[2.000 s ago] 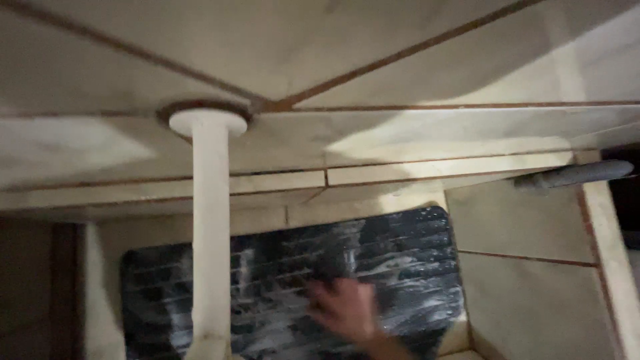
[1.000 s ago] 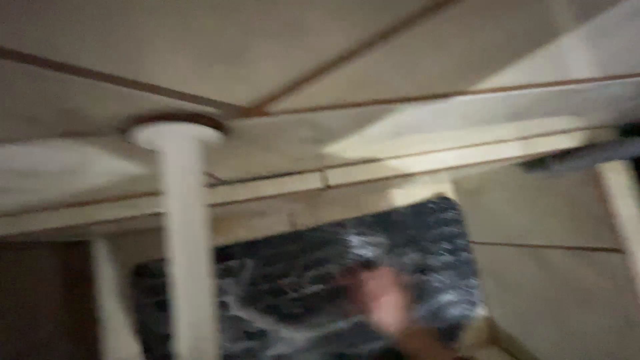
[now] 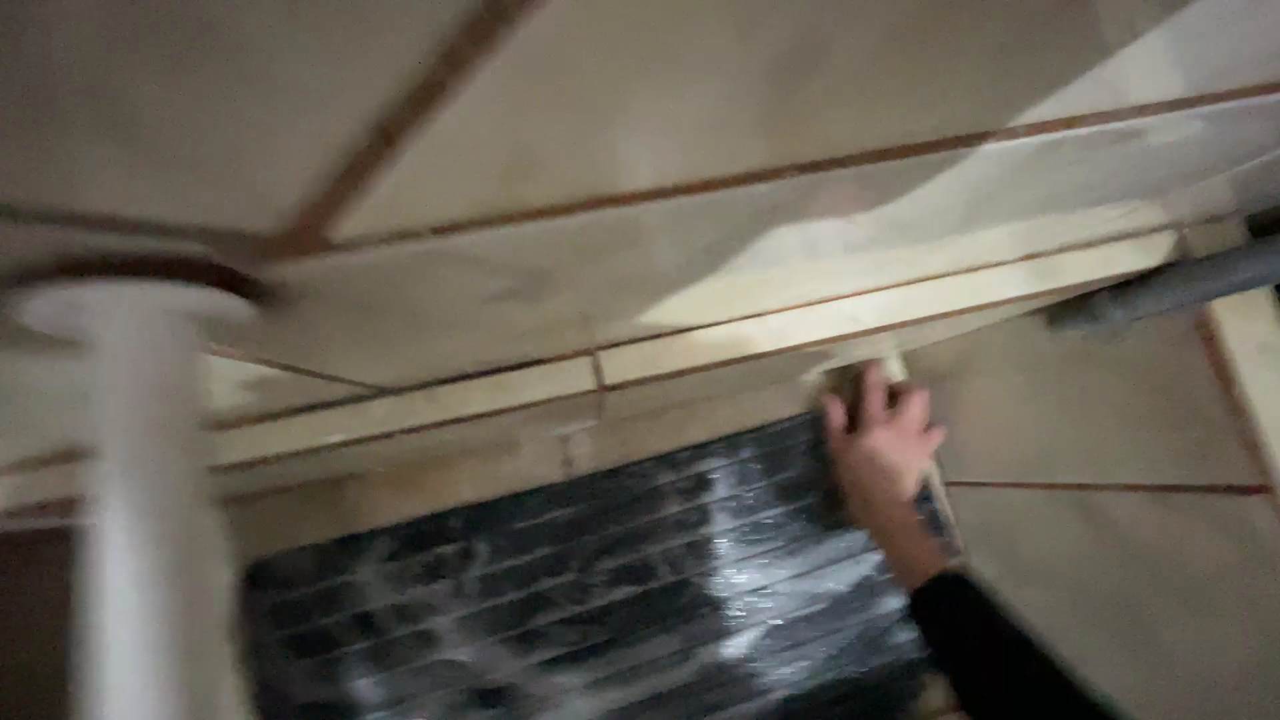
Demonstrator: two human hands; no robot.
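My right hand (image 3: 880, 450), in a black sleeve, reaches in from the lower right. Its fingers are bent over a small dark brownish thing that looks like a sponge (image 3: 845, 385), at the upper right corner of a black ribbed panel (image 3: 600, 570). Blur and the fingers hide most of that thing. Whitish streaks and wet, shiny patches cover the panel, whose lower part runs out of view. My left hand is out of the frame.
A white vertical pipe with a round flange (image 3: 150, 480) stands at the left, near the panel. Pale tiles (image 3: 700, 90) with brown joints lie above, with a narrow tiled ledge (image 3: 720, 350) below them. A grey pipe (image 3: 1170, 290) juts in at the right.
My right hand has moved from the middle of the black panel up and right to its upper corner. The view has shifted closer.
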